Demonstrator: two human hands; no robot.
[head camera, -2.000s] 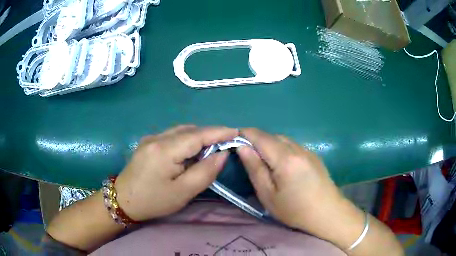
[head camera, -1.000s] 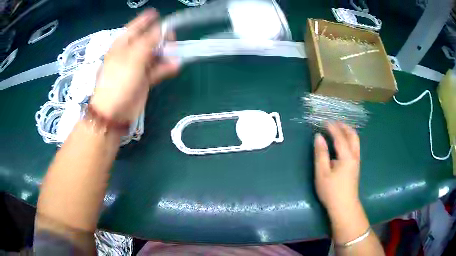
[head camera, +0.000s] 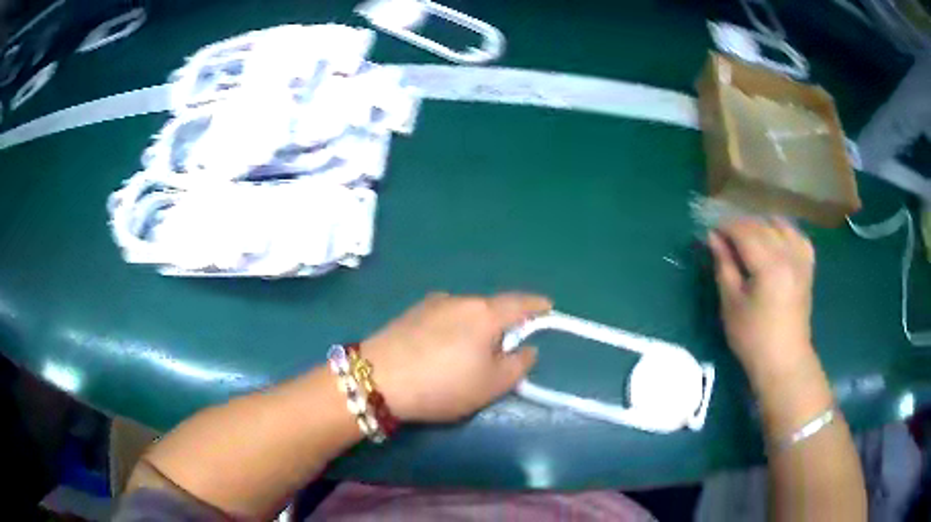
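My left hand (head camera: 459, 355) grips the rounded end of a white plastic frame (head camera: 582, 410) low in the centre. The frame is tilted a little, its round white disc (head camera: 666, 387) toward the right. My right hand (head camera: 764, 285) is at the pile of thin rods (head camera: 715, 211) in front of the cardboard box. Its fingertips are bent down and blurred, so whether they hold a rod cannot be told.
Stacked white frames (head camera: 265, 219) lie in thick heaps at the left. The open cardboard box (head camera: 781, 143) stands at the right, a white cord (head camera: 907, 275) beside it. Single frames (head camera: 449, 31) lie beyond the pale strip (head camera: 551, 90), at the back.
My left hand has come down from the stacks and taken hold of the frame that lay in the centre, now nearer me. My right hand remains by the rods, its fingers more bent.
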